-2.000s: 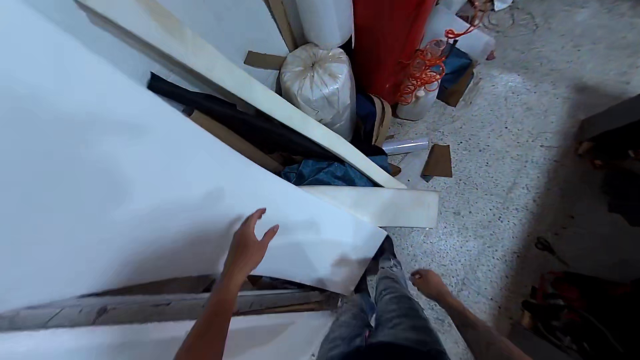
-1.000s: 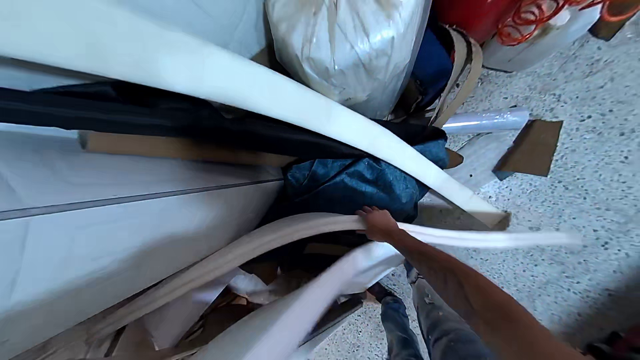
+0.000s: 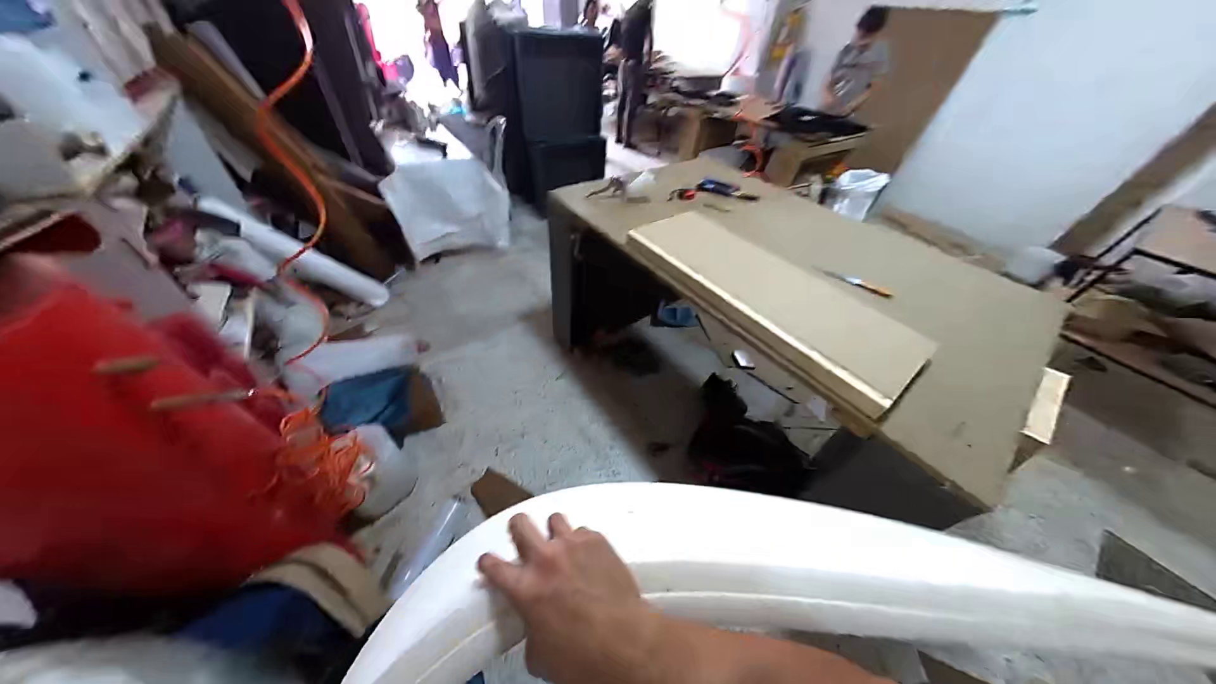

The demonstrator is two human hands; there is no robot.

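Observation:
A long, bent white sheet of flexible, foam-like material (image 3: 760, 537) arches across the bottom of the head view, its layers showing along the near edge. On its curved left part lies my right hand (image 3: 579, 589), fingers spread over the top and gripping it. The forearm comes in from the bottom right. My left hand is out of view.
A worktable (image 3: 978, 408) ahead carries stacked boards (image 3: 779, 304), a knife (image 3: 860, 283) and tools. A red covered bulk (image 3: 142, 427) and an orange coiled hose (image 3: 309, 456) are at left. Two co-workers (image 3: 635, 66) (image 3: 855, 66) are at the back.
The view has swung up toward the worktable and room. My right hand still holds the white material, which now arches higher across the view. My left hand, seen two seconds ago, is out of view.

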